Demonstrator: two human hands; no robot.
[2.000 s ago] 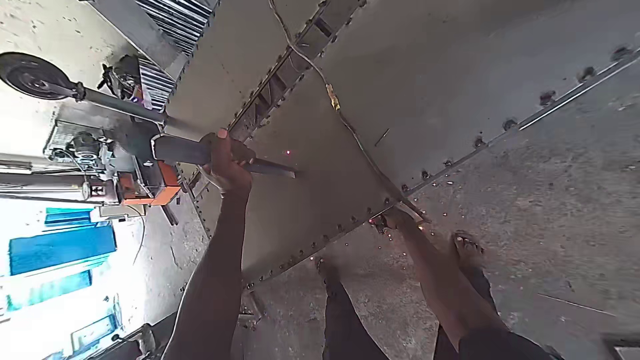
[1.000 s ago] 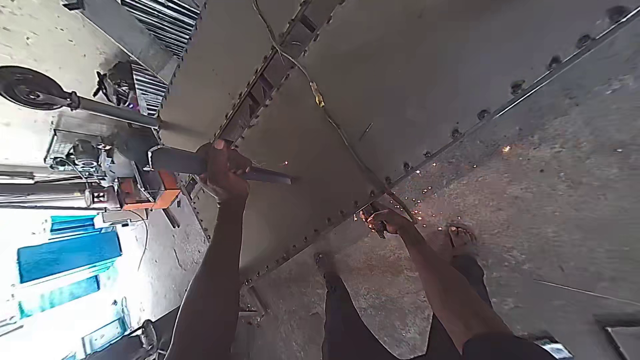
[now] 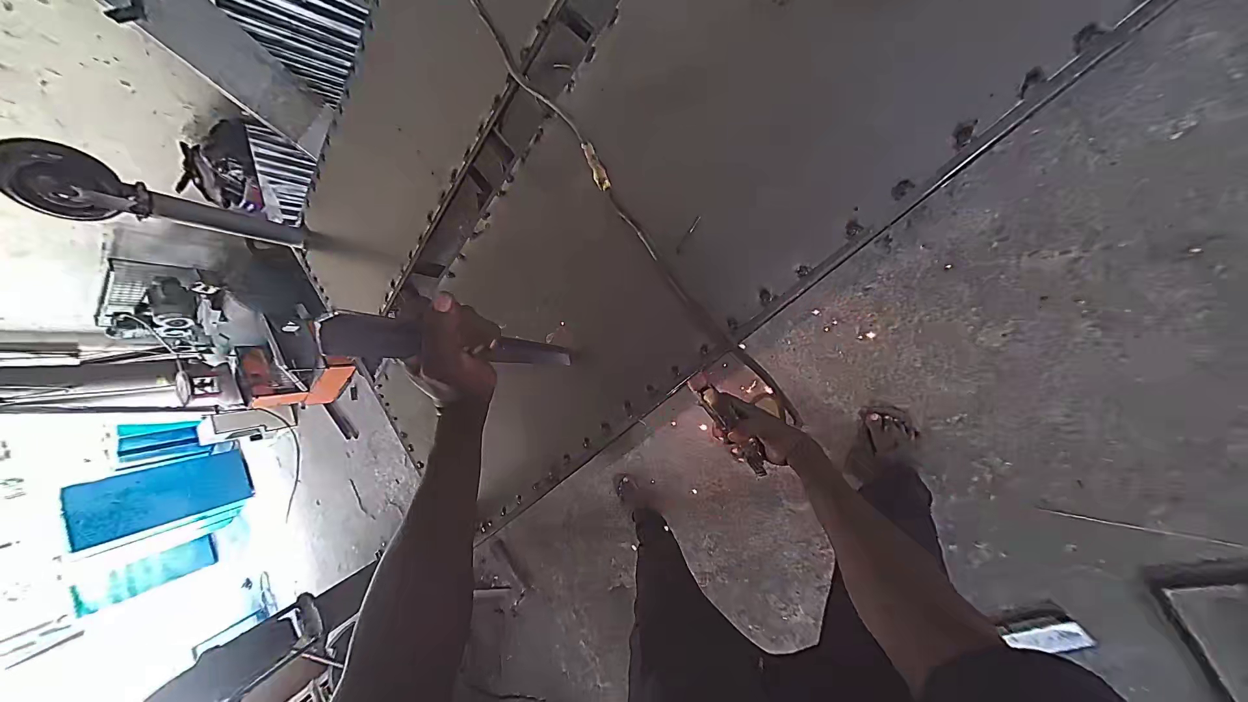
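Observation:
My left hand (image 3: 453, 346) is closed around a dark, flat-sided object (image 3: 366, 336) with a narrow blade-like end, held over a large metal sheet (image 3: 780, 127). My right hand (image 3: 765, 429) grips a welding electrode holder (image 3: 731, 419) at the sheet's near edge, with orange sparks around it. A cable (image 3: 648, 244) with a yellow-taped joint (image 3: 596, 168) crosses the sheet and runs down beside my right hand. Dark weld spots line the sheet's edges. Whether an electrode is in the holder cannot be told.
My bare feet (image 3: 887, 429) are on the concrete floor (image 3: 1072, 390) close to the sheet's edge. A post with a wheel (image 3: 58, 180), an orange metal piece (image 3: 327, 385) and machinery (image 3: 171, 307) stand at the left. A dark frame (image 3: 1160, 585) lies at the lower right.
Between the first two frames my right hand shifted slightly left along the sheet's edge, with the cable. The sparks have changed in spread. My left hand keeps its hold on the dark object.

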